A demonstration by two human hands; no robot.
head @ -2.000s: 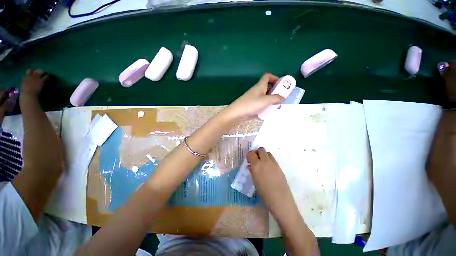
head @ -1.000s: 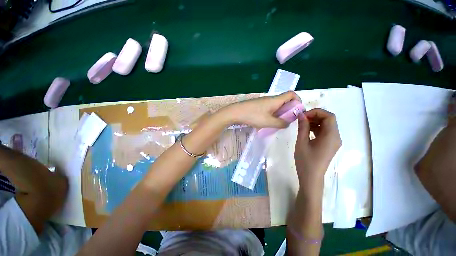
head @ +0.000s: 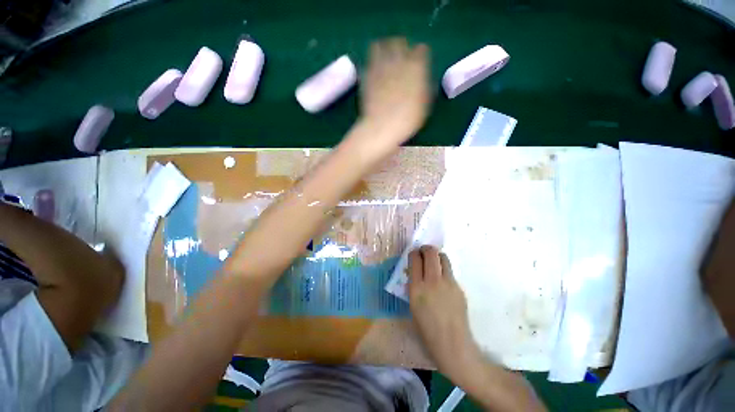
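My left hand [head: 396, 88] is blurred over the green belt [head: 556, 88], fingers a little apart, with nothing visible in it. A pink case [head: 326, 84] lies on the belt just left of it, and another pink case [head: 475, 71] with a small dark spot at one end lies to its right. My right hand [head: 431, 282] is low over the sticker strip [head: 435, 213], fingertips at its lower part; whether they pinch a sticker is hidden. The strip lies slanted across the work mat [head: 266, 338], its top end over the belt.
More pink cases [head: 198, 76] lie on the belt at left and right. Folded white paper [head: 168, 190] lies at the mat's left edge, white sheets [head: 673, 257] at the right. Other people's arms [head: 60, 253] are at both sides.
The case that my left hand held is now on the belt, beside that hand, which has moved up. My right hand has moved down and left onto the strip.
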